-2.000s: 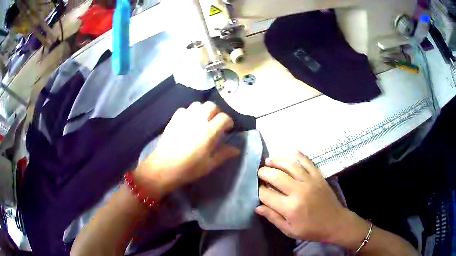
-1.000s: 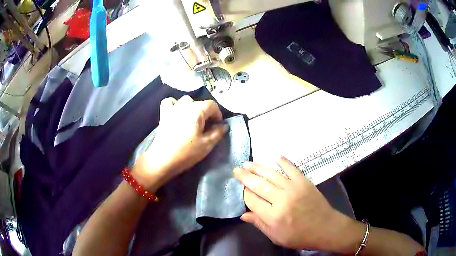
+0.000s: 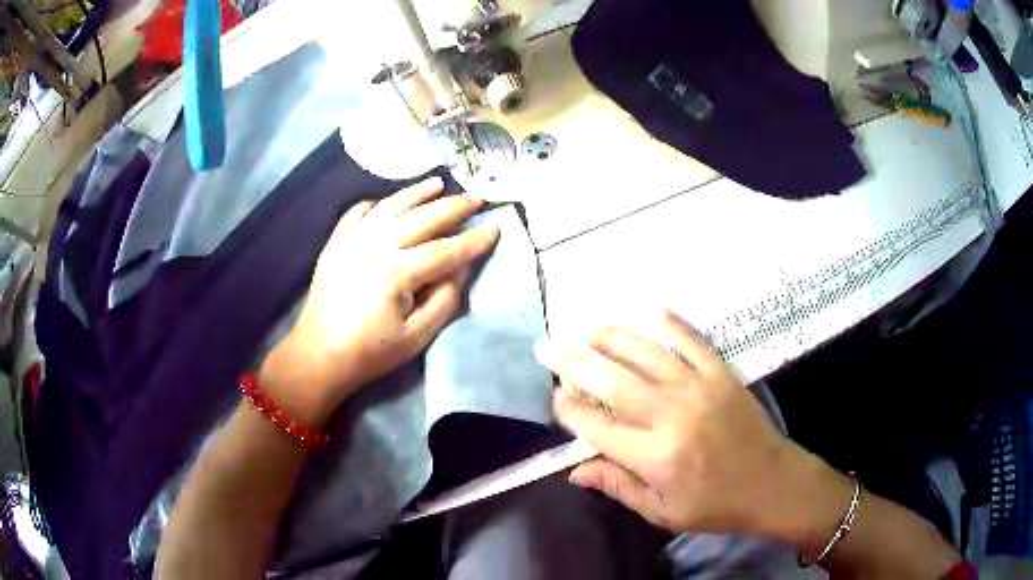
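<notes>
A dark purple garment panel [image 3: 244, 266] spreads over the table's left side. A piece with a pale grey-blue face [image 3: 487, 351] lies on it in front of the needle, its near edge turned to show dark cloth. My left hand [image 3: 391, 283] lies on the cloth, fingers extended and spread, fingertips just short of the presser foot and needle [image 3: 467, 153]. My right hand [image 3: 668, 425] has its fingers at the pale piece's right edge, thumb lower down and apart; whether it grips the edge is hidden.
A curved dark panel with a small label [image 3: 719, 102] lies on the machine bed. Small metal snips [image 3: 906, 102] lie at the far right. A blue long shape [image 3: 204, 85] hangs left of the needle. A printed ruler [image 3: 838, 278] runs along the front edge.
My left hand has flattened, its fingers extended from a curled pose. The pale piece has shifted up towards the needle, and its lower edge has turned up. My right hand stays at its right edge.
</notes>
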